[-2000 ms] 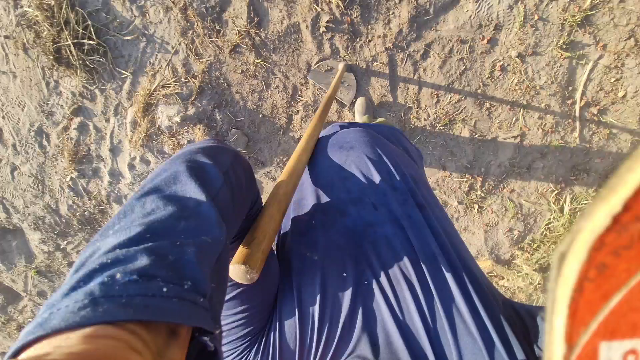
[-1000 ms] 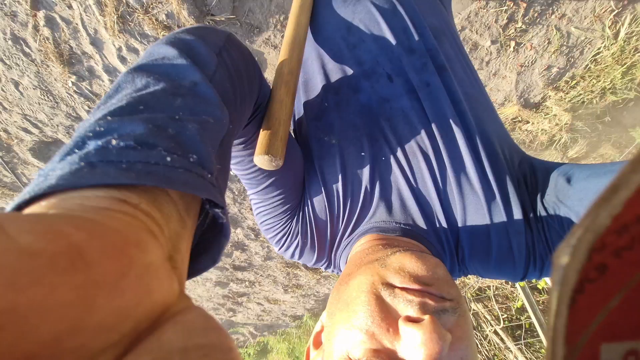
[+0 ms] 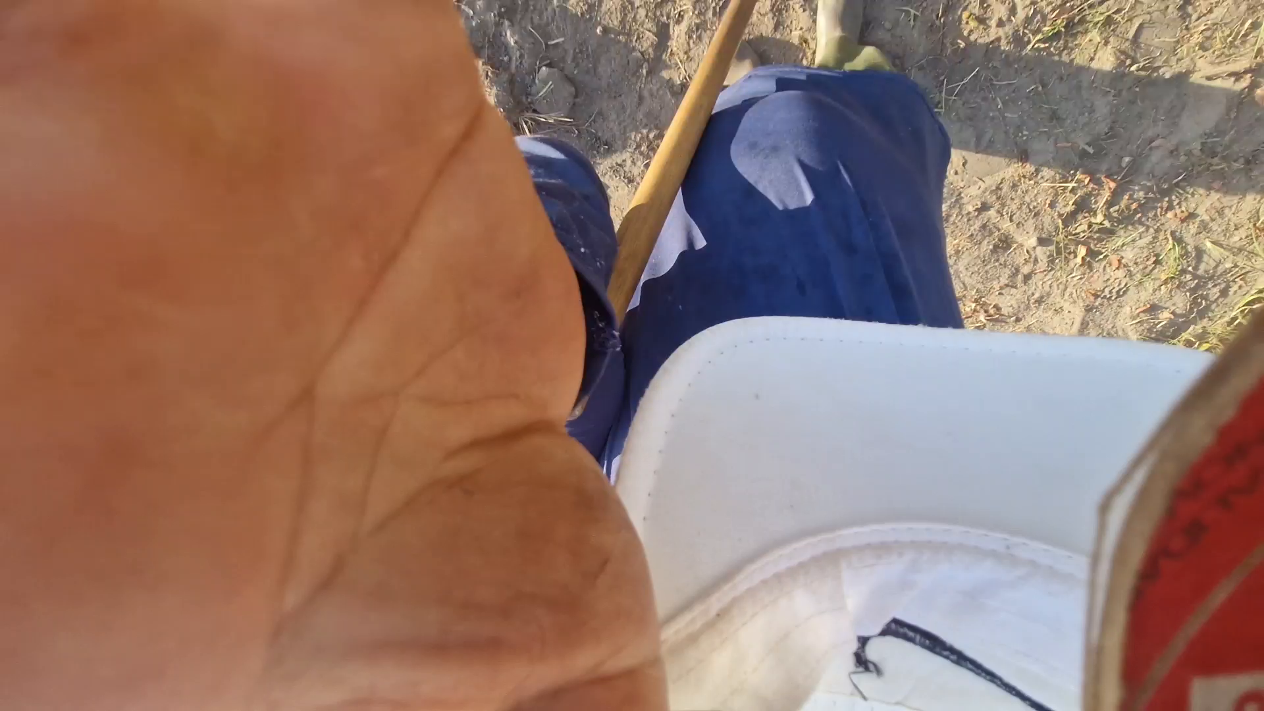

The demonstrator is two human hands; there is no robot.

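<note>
The bare palm of my left hand, very close to the camera, fills the left side; its fingers are out of view, so what it holds cannot be told. My right hand is not in view. A white cap with a stitched brim covers the lower centre, beside the palm's edge. A dark cord or strip shows on its white cloth. Beyond it, a smooth wooden tool handle slants up along blue clothing, between a sleeve and the body. No visible fingers grip the handle.
Dry, sandy ground with sparse grass and shadows lies behind. Part of a boot or shoe shows at the top. A red object with a tan edge, bearing writing, stands blurred and close at the right edge.
The left palm now covers the left side, where a forearm and sleeve showed before. The white cap has come into the lower centre, where a person's face was a second ago. The view has shifted strongly.
</note>
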